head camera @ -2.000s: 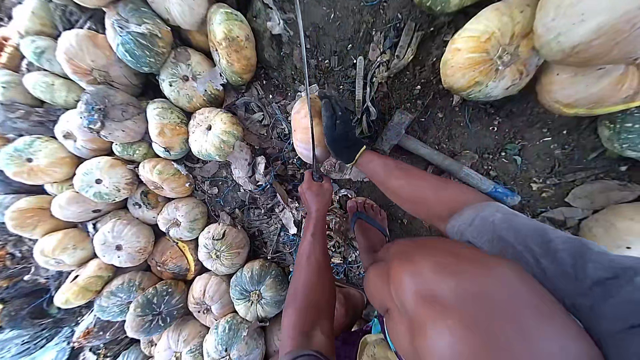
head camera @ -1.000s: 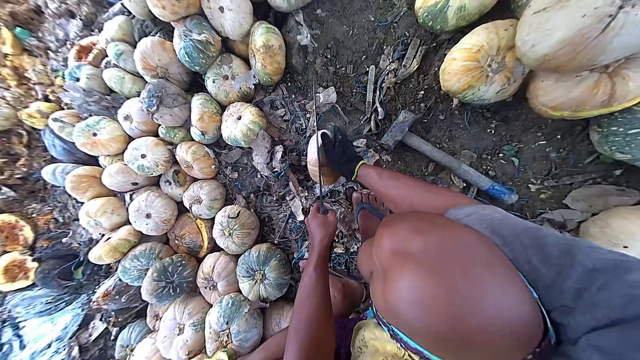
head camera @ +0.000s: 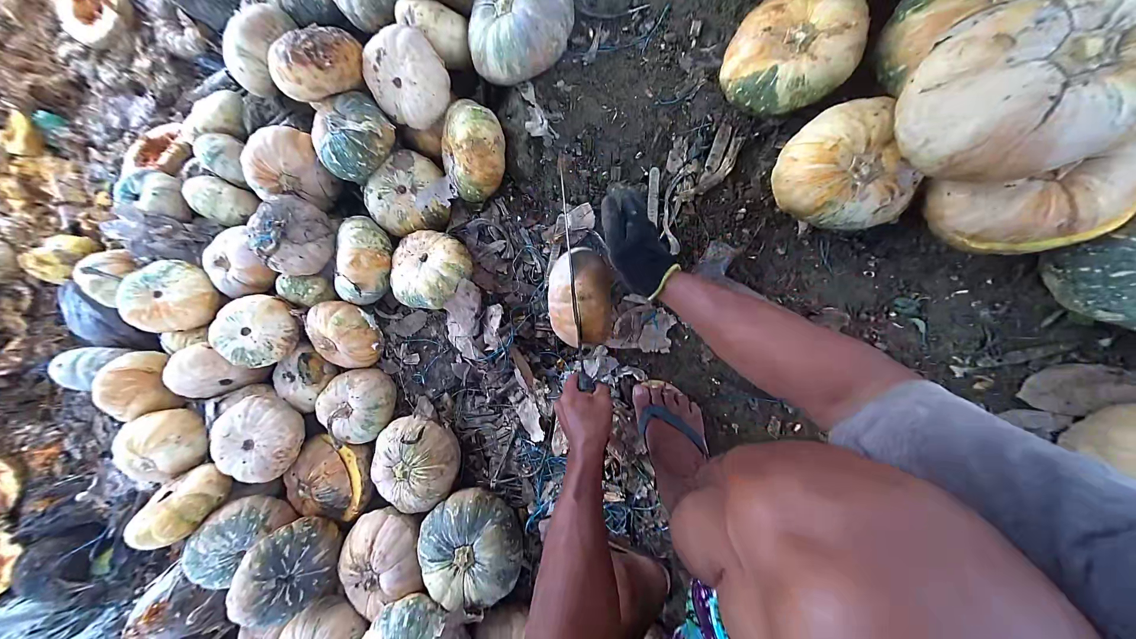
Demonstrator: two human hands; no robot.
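Observation:
My bare left hand (head camera: 584, 413) is closed on the handle of a long, thin-bladed knife (head camera: 569, 231). Its blade points away from me and crosses over a small orange and tan pumpkin (head camera: 596, 297) on the ground; whether it has cut into the skin I cannot tell. At the pumpkin's upper right is my right hand (head camera: 628, 240), in a black glove with a yellow cuff. Nothing shows in its grasp and its fingers look loosely extended; contact with the pumpkin is unclear.
Many pumpkins (head camera: 256, 439) cover the ground on the left. Larger pumpkins (head camera: 843, 164) lie at the upper right. My sandalled foot (head camera: 672, 426) is close below the small pumpkin. Dry leaves (head camera: 463, 319) and blue strands litter the dirt.
The gloved right hand has shifted from the small pumpkin's side to its upper right. The hammer seen earlier on the right no longer shows. The knife stays in my left hand.

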